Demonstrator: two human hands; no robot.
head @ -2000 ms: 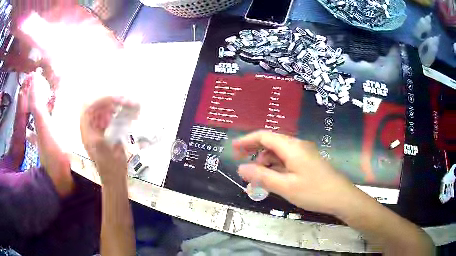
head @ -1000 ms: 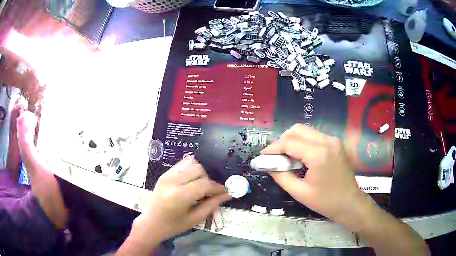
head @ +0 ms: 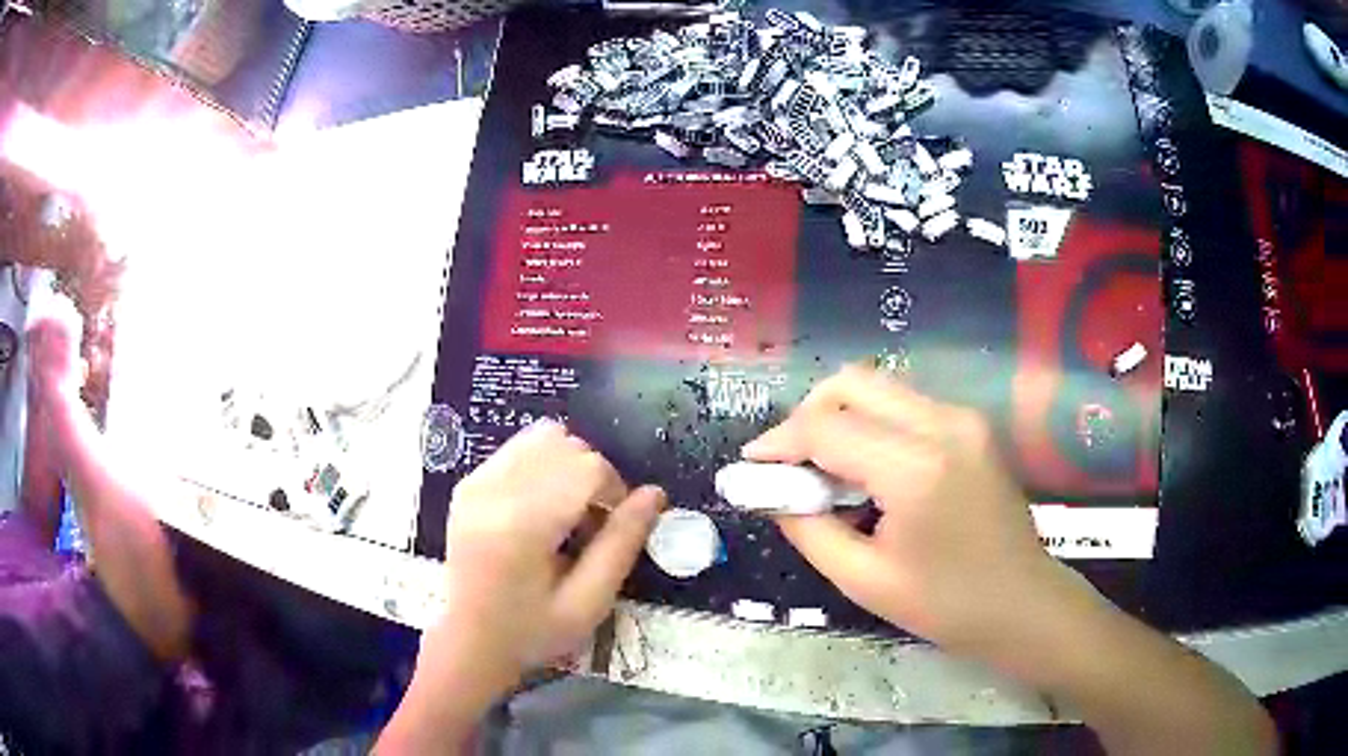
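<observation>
My right hand (head: 917, 510) holds a white elongated plastic housing (head: 776, 486) between thumb and fingers, its rounded end pointing left. My left hand (head: 540, 539) is just left of a small round white pot (head: 683, 542) with a bluish edge. Its thumb and fingers are bent together and seem to pinch a thin stick, of which only a short bit shows; the fingers hide the rest. The pot sits on the dark printed packaging (head: 636, 399) near the table edge. Two small white pieces (head: 754, 610) lie right of the pot.
A heap of small white and black pieces (head: 769, 104) covers the top of the packaging. Part-assembled units (head: 318, 480) lie on the white sheet (head: 296, 281) at left. Another unit (head: 1325, 488) is at far right. Another person's arm (head: 118, 517) is at far left.
Since two seconds ago, a white housing has gone from my left hand to my right. My left hand has come to the pot. Over the last second, both hands moved only slightly.
</observation>
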